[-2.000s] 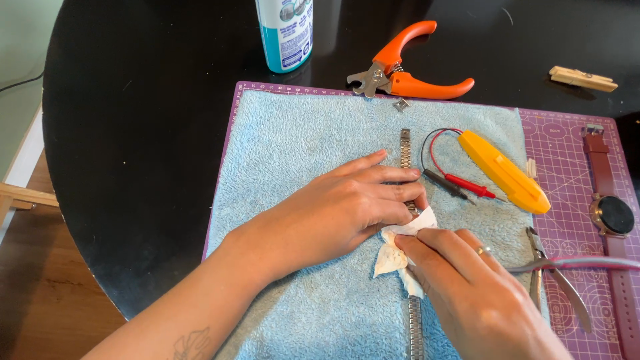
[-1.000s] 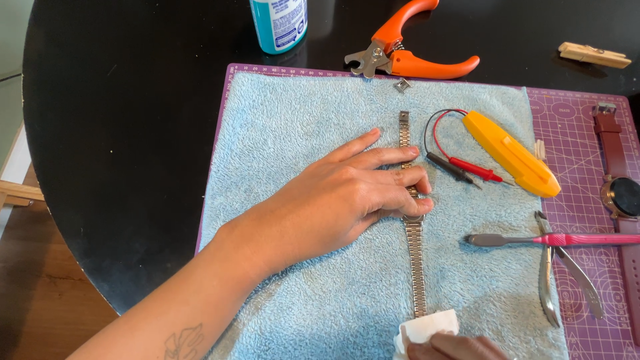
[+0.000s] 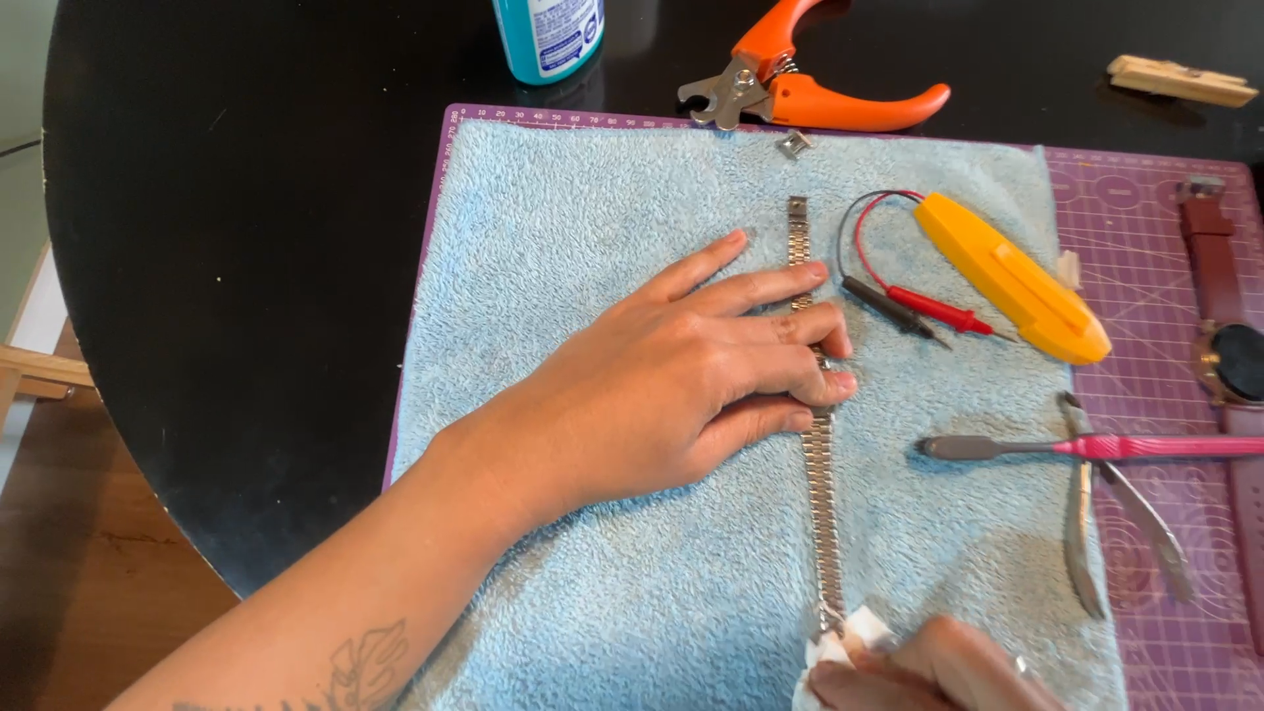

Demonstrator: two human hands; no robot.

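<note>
A metal link watch bracelet (image 3: 822,504) lies lengthwise on a light blue towel (image 3: 592,592). My left hand (image 3: 701,365) presses it down from above, fingers spread across its middle and hiding that part. At the bracelet's near end, my right hand (image 3: 928,671) pinches a folded white cloth or tissue (image 3: 828,654) against the links; the frame's bottom edge cuts this hand off. Right of the bracelet rests a yellow tester (image 3: 1007,276) with one red probe (image 3: 938,309) and one black probe (image 3: 889,308). A small metal piece (image 3: 793,145) sits beyond the bracelet's far end.
Orange-handled clippers (image 3: 849,104), a teal bottle (image 3: 549,39) and a wooden clothespin (image 3: 1182,79) stand or lie at the back. On the right, a pink toothbrush (image 3: 1136,447) crosses metal pliers (image 3: 1083,533). A watch with a brown strap (image 3: 1211,257) lies on the purple cutting mat (image 3: 1126,217).
From two seconds ago, my right hand with the white cloth has moved from beside my left hand down to the bracelet's near end. My left hand stays on the bracelet.
</note>
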